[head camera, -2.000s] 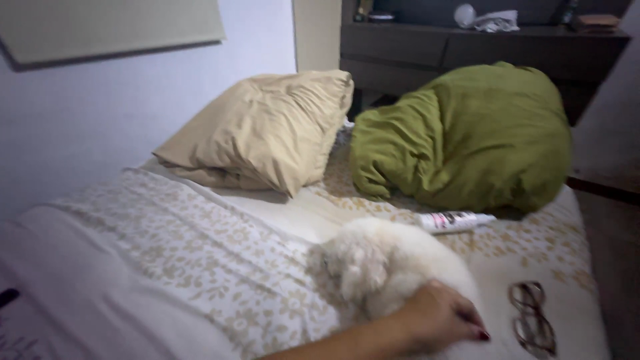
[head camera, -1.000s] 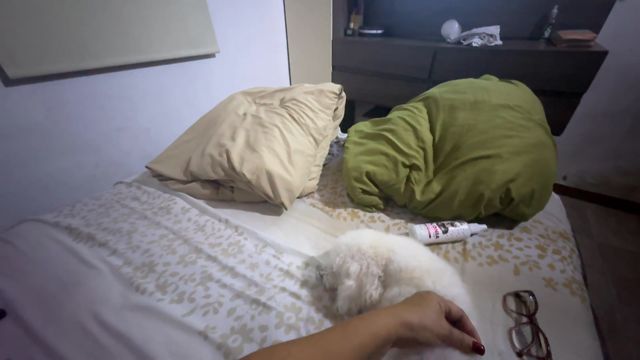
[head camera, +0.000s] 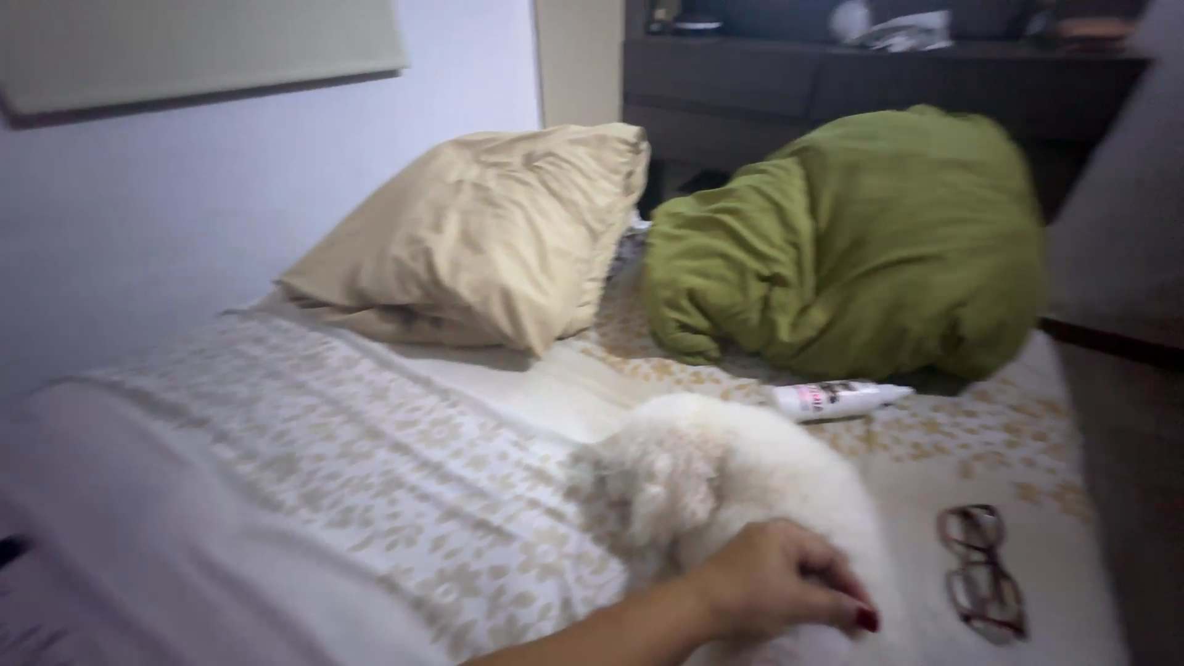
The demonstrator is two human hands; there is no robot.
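Note:
A small white fluffy dog (head camera: pixel 805 472) lies curled on the bed, its head toward the left. My left hand (head camera: pixel 795 583) rests over the dog's back, coming in from the bottom edge, with fingers bent and red nails showing. Whether fur is pinched between the fingertips cannot be told. My right hand is out of view. Eyeglasses (head camera: pixel 982 573) with a reddish-brown frame lie unfolded to the right of the hand. Behind the dog, a white plastic bottle (head camera: pixel 837 400) with a pointed tip lies on its side.
A beige pillow (head camera: pixel 481 240) and a green bundled cover or pillow (head camera: pixel 860 250) sit at the far end of the bed. A floral sheet (head camera: pixel 370 462) covers the left side. Beyond stands a dark dresser (head camera: pixel 721 79) with several items on top; a wall borders the left.
My left hand stays over the dog's back, with its fingers slightly shifted. The dog, bottle and eyeglasses lie where they were. The view has tilted somewhat.

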